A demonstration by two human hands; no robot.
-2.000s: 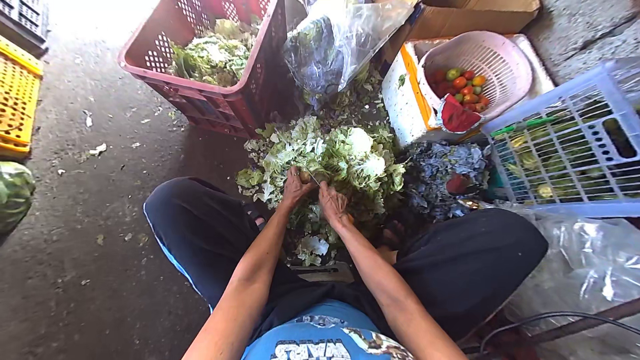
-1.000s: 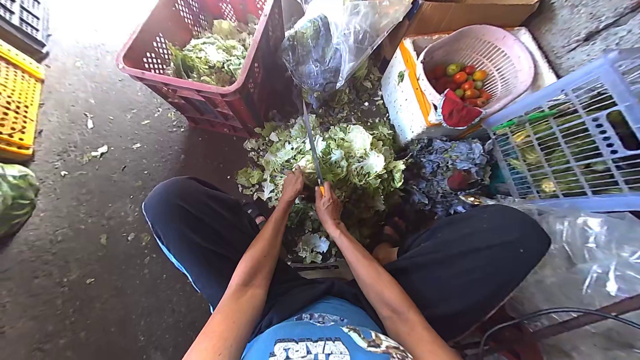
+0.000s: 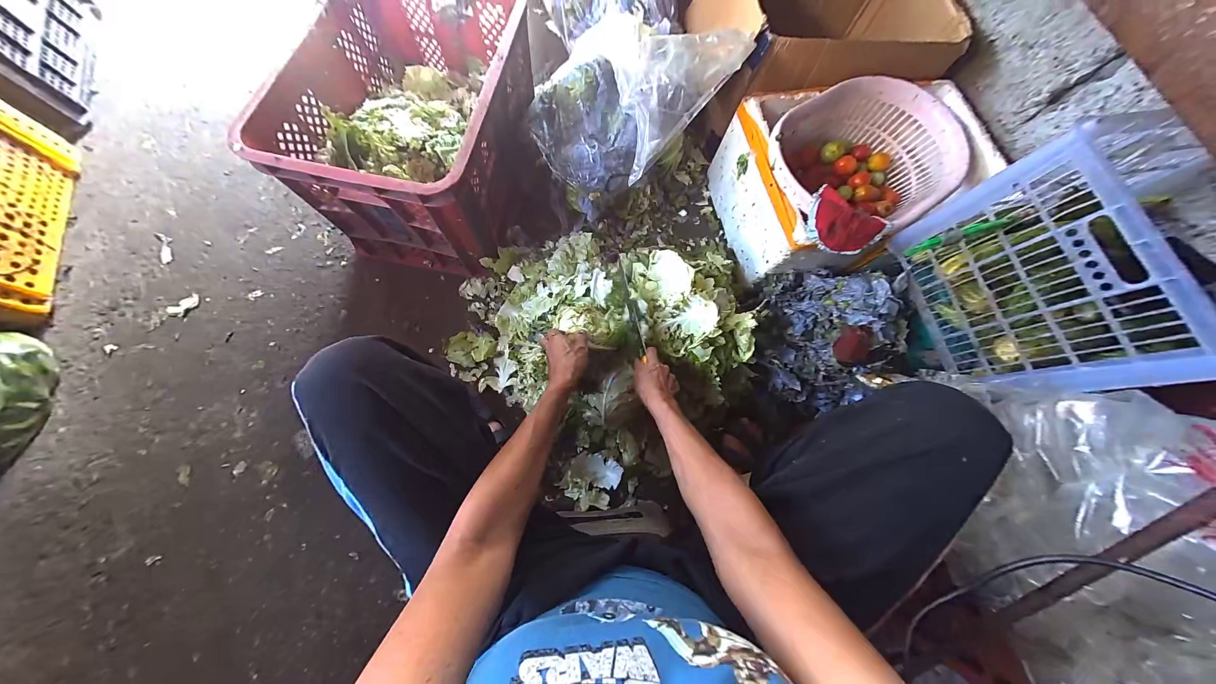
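My right hand (image 3: 655,378) is closed on the orange handle of a knife (image 3: 632,309), its long blade pointing away over a heap of pale green leafy vegetables (image 3: 698,304). To its left, my left hand (image 3: 566,359) has curled fingers at the near edge of the same heap, on leaves; what exactly it grips is hard to tell. Loose leaves (image 3: 591,475) lie below the hands, between my knees.
A dark red plastic crate (image 3: 380,195) with leafy greens stands beyond, at left. Clear plastic bags (image 3: 617,104), a foam box (image 3: 755,190) with a pink basket (image 3: 912,133) of tomatoes, and a pale plastic crate (image 3: 1045,271) are at right. Purplish leaves (image 3: 822,323) lie beside them.
The knife blade, not plainly seen two seconds ago, stood out over the heap one second ago and still does. My hands are now farther apart, the right one moved rightward.
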